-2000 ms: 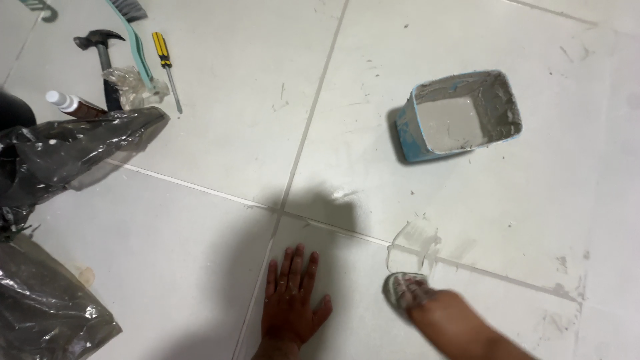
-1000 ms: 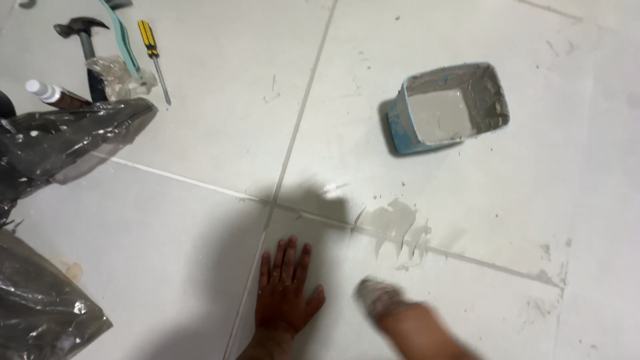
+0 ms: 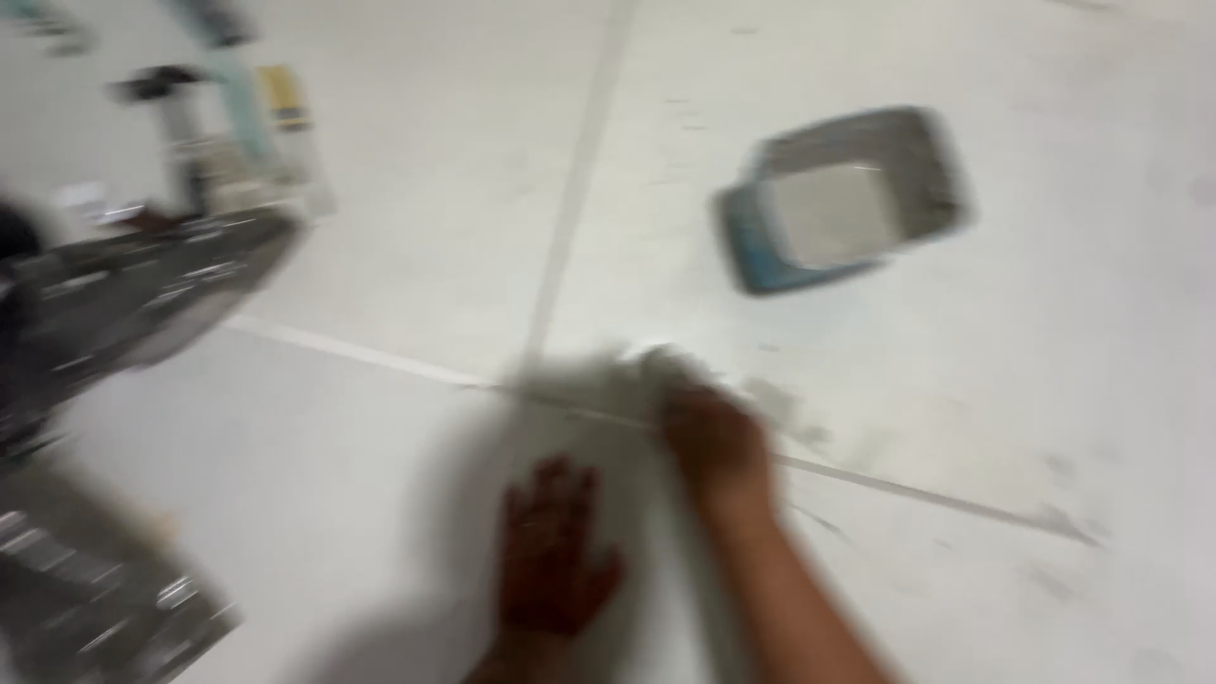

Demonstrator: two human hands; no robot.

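Observation:
My left hand (image 3: pixel 556 560) rests palm down on the white floor tile (image 3: pixel 323 475), its fingers slightly apart and holding nothing. To its upper right, my right hand (image 3: pixel 717 442) is closed around a small grout-smeared piece (image 3: pixel 665 366), too blurred to name, at the tile joint (image 3: pixel 883 484). Wet grey grout (image 3: pixel 784 404) is smeared just right of that hand. Beyond the hands stands a blue plastic container (image 3: pixel 760 247), with pale grey grout (image 3: pixel 836 214) inside and dried grout on its inner walls.
At the upper left lie a claw hammer (image 3: pixel 176 114), a yellow-and-black screwdriver (image 3: pixel 285 104), a brush with a light teal handle (image 3: pixel 242 104) and a white-capped bottle (image 3: pixel 85 199). Dark plastic bags (image 3: pixel 114 285) spread along the left edge. Faint grout marks dot the right-hand tiles.
My right hand has moved up and left, from below the joint onto it near the tile corner. The grout smear there has changed shape. My left hand stays flat on the tile.

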